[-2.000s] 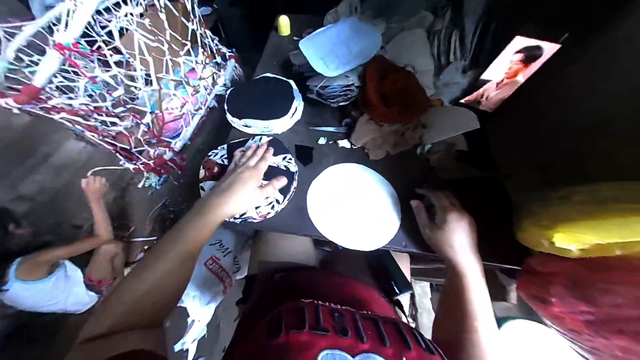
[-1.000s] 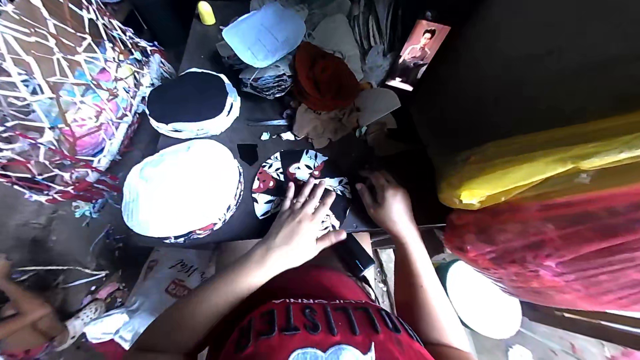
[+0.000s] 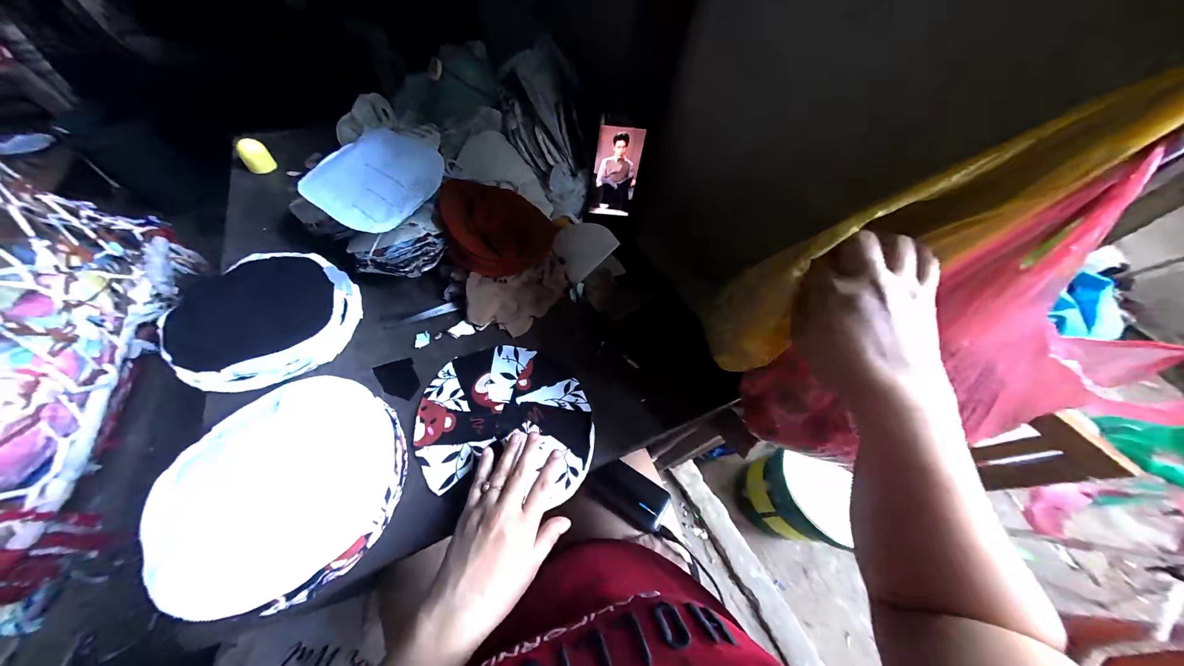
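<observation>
My left hand rests palm down, fingers slightly apart, on a round patterned fabric piece in black, white and red. At the right, my right hand reaches to the yellow plastic bag and the red plastic bag; its fingertips are hidden, so a grip cannot be made out. Left of the patterned piece lies a stack of white oval pieces with patterned edges showing beneath. Behind it is a stack of black oval pieces with white edges.
Light blue fabric pieces, a rust-red cloth bundle and scraps lie at the back of the dark table. A phone showing a picture stands beyond. A netted basket is at left, a bucket at lower right.
My right hand has moved from the table's edge to the plastic bags at the right. My left hand stays on the patterned piece, as one second ago. The view has shifted right.
</observation>
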